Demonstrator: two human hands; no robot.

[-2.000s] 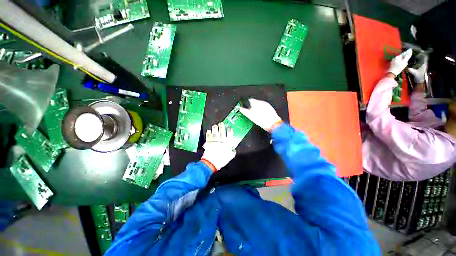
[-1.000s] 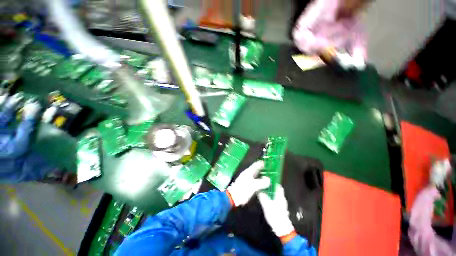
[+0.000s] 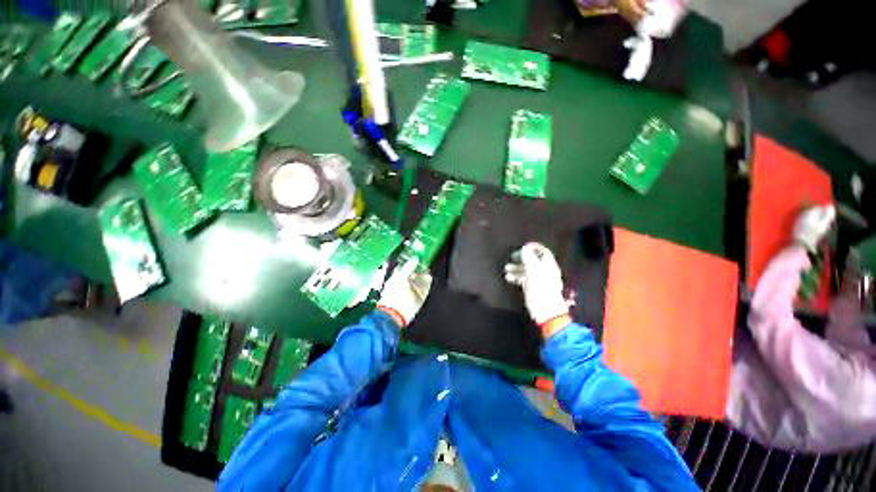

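Note:
A green circuit board [image 3: 439, 223] lies tilted along the left side of the black work mat [image 3: 471, 315]. My left hand [image 3: 405, 290], in a white glove with an orange-red cuff, has its fingers on the board's lower end. My right hand [image 3: 538, 281], gloved alike, is over the middle of the mat, its fingers loosely bent and apart, with nothing seen in it. A small dark object, maybe a brush [image 3: 594, 240], lies at the mat's upper right corner.
A silver pot [image 3: 296, 187] and another board [image 3: 352, 265] are left of the mat. A translucent hood [image 3: 252, 101] hangs upper left. Several boards lie beyond the mat. A red-orange mat [image 3: 671, 322] is right; a person in pink sits beyond. A board tray [image 3: 226, 389] is below left.
The board that both my hands held one second ago has left them; a board now lies on the green bench above the mat. My left hand has moved to the left board. The view has shifted.

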